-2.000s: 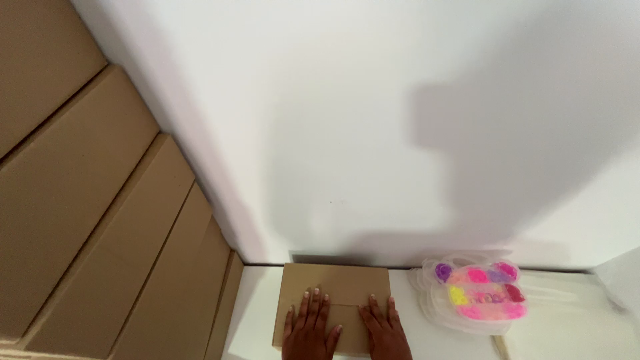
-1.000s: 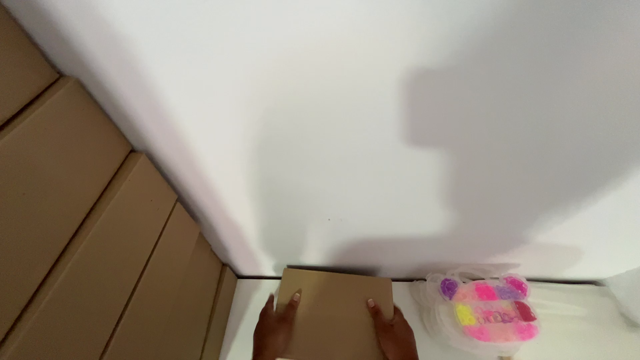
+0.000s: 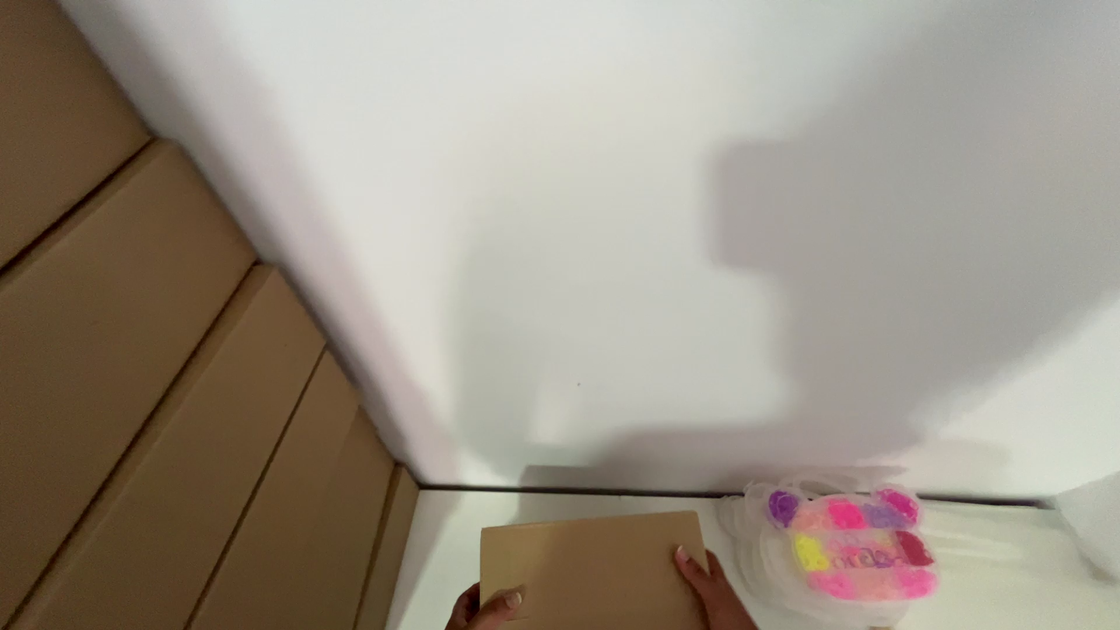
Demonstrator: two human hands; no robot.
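A flat brown cardboard box [image 3: 595, 569] is between my two hands at the bottom of the head view. My left hand [image 3: 486, 608] grips its left side, the thumb on top. My right hand [image 3: 713, 591] holds the right side, its thumb also resting on the top face. The box is tilted slightly, its far edge higher on the right. Just right of it lies a clear plastic bear-shaped case [image 3: 862, 542] with compartments of pink, purple, yellow and red pieces. The lower parts of both hands and the box's near edge are out of view.
Large brown cardboard boxes [image 3: 201, 394] are stacked along the left side. A white wall [image 3: 569, 262] stands behind the white surface [image 3: 455, 534]. Clear plastic packaging [image 3: 989, 560] lies at the right, beside the case.
Two seconds ago both hands lay flat on top of the box; now they grip its sides. The box has turned slightly and no longer sits close against the wall.
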